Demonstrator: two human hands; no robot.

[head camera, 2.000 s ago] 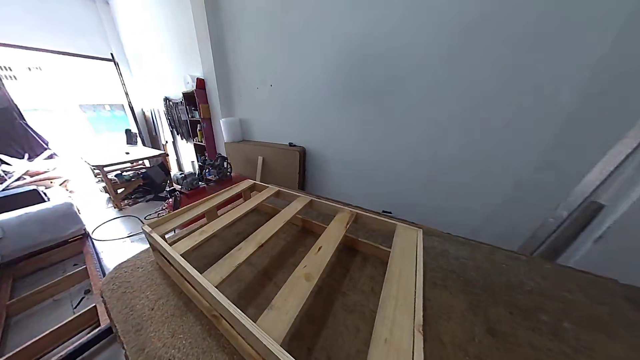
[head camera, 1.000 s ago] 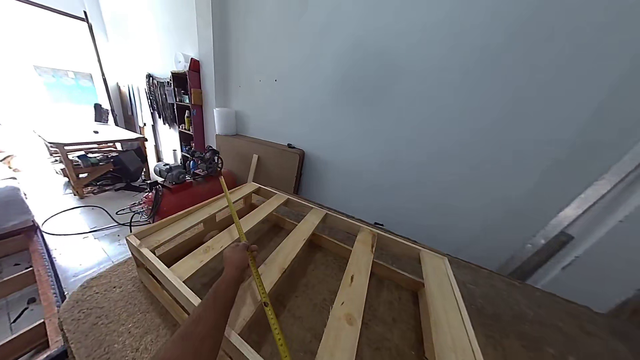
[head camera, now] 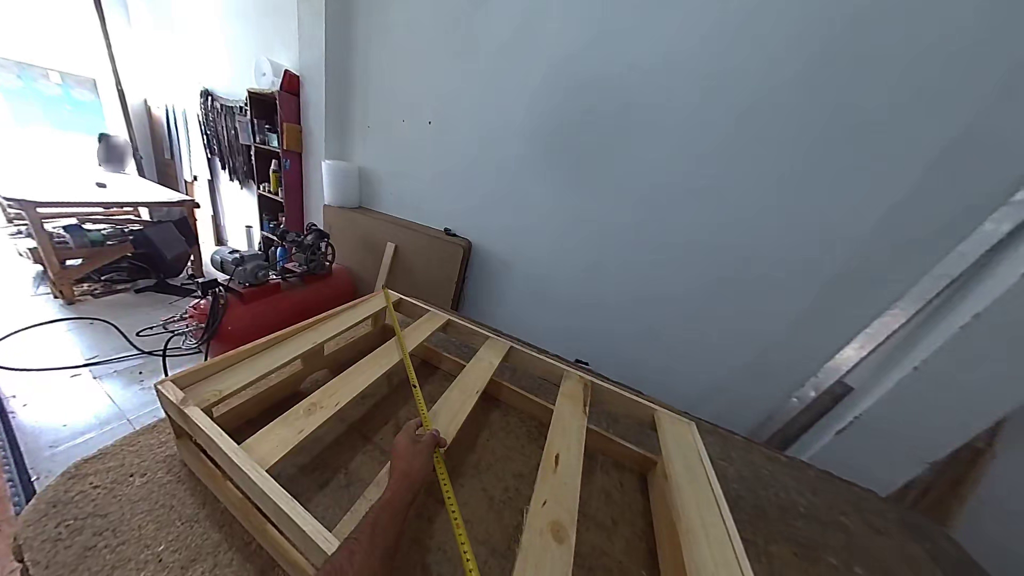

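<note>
A yellow tape measure blade (head camera: 450, 504) runs diagonally over a slatted wooden frame (head camera: 232, 456), from the bottom edge of the view up to the frame's far left corner. My left hand (head camera: 418, 450) grips the blade partway along, above the third slat (head camera: 472, 380). The blade's far tip lies at the corner, close to an upright wooden strip (head camera: 386, 266). The tape's case is out of view below. My right hand is not in view.
The frame rests on a rough brown surface (head camera: 104, 512). Beyond its left end stand a red air compressor (head camera: 280, 308) with black hoses, a brown panel (head camera: 400, 240) and a shelf (head camera: 290, 184). A person is behind the far table (head camera: 104, 190).
Two seconds ago neither hand nor tape was in view. The blade and my left hand have since come in over the frame. The view has shifted somewhat.
</note>
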